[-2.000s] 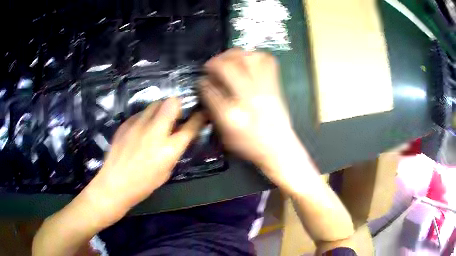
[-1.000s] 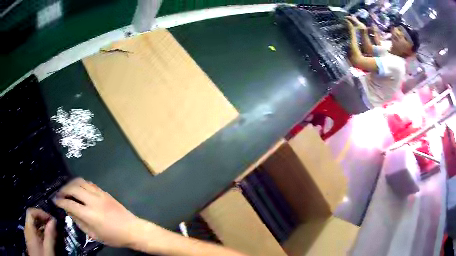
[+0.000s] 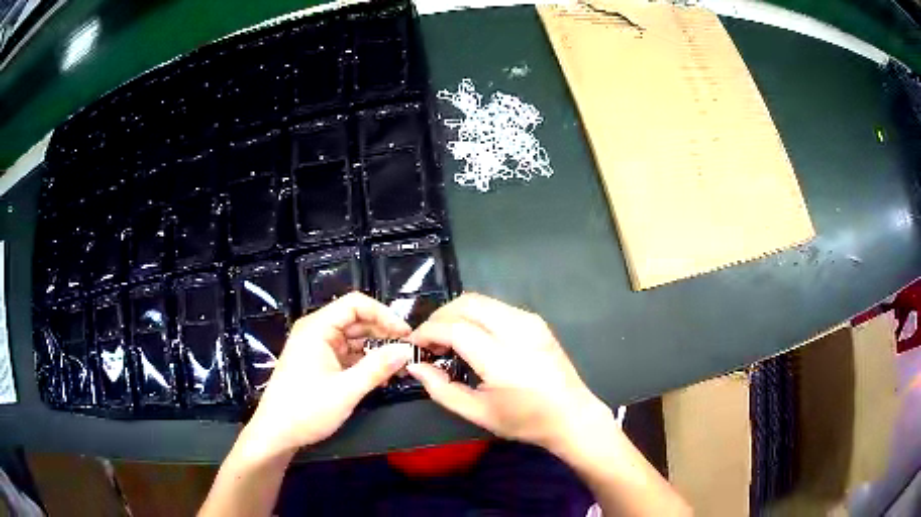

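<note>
A large glossy black blister tray (image 3: 268, 210) with rows of rectangular pockets lies on the dark green bench. My left hand (image 3: 338, 369) and my right hand (image 3: 505, 364) meet over its front right corner. Their fingertips pinch a tiny part (image 3: 412, 353) between them, dark and pale, mostly hidden by the fingers. Whether the part touches the tray I cannot tell. A loose heap of small white ring-like pieces (image 3: 497, 138) lies on the bench just right of the tray.
A tan cardboard sheet (image 3: 692, 151) with a torn top edge lies right of the heap. An open carton (image 3: 707, 434) stands below the bench edge at the lower right. A white sheet (image 3: 5, 333) shows at the far left edge. A pale rail runs behind the tray.
The view has swung back left from the cardboard, carton and neighbouring person to the tray. My hands are now close together at the fingertips, with a tiny part visible between them.
</note>
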